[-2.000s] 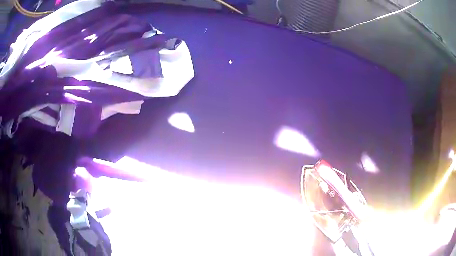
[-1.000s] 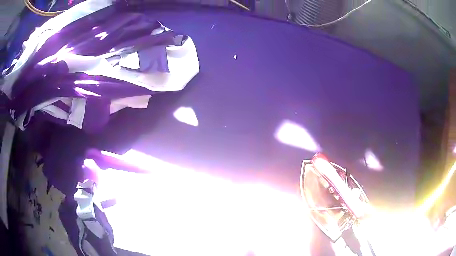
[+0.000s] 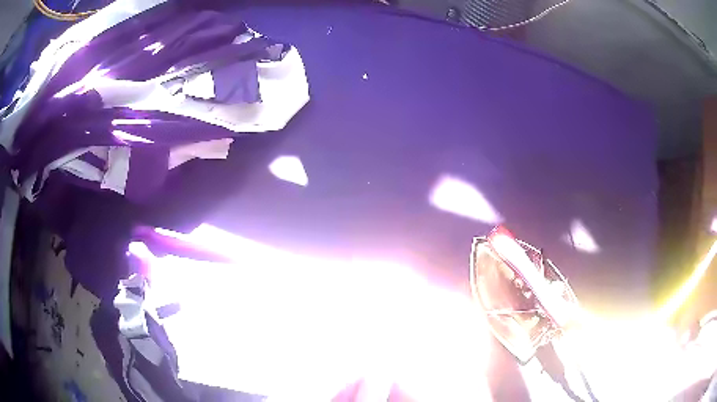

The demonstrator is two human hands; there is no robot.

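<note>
The steam iron (image 3: pixel 515 290), with a pale-outlined pointed plate and a red-pink handle, rests on the right side of the table. No hand is on its visible part. The near middle of the table is washed out by glare, so any garment piece there cannot be made out. A small pinkish shape at the bottom edge, in the glare, is too blurred to tell. Neither of my hands can be made out. A heap of dark cloth with white bands (image 3: pixel 275 94) lies at the far left. A dark and pale bundle (image 3: pixel 141 322) hangs at the near left edge.
The purple-blue table cover (image 3: pixel 393 94) has bright sun patches. A grey ribbed hose (image 3: pixel 499 12) and a thin cord are beyond the far edge. A glowing yellow line (image 3: pixel 692 283) runs at the right. The scrap-littered floor (image 3: pixel 59 322) shows at the lower left.
The view has shifted slightly. A pinkish shape has appeared at the bottom edge in the glare. The iron and the cloth heap keep their places on the table.
</note>
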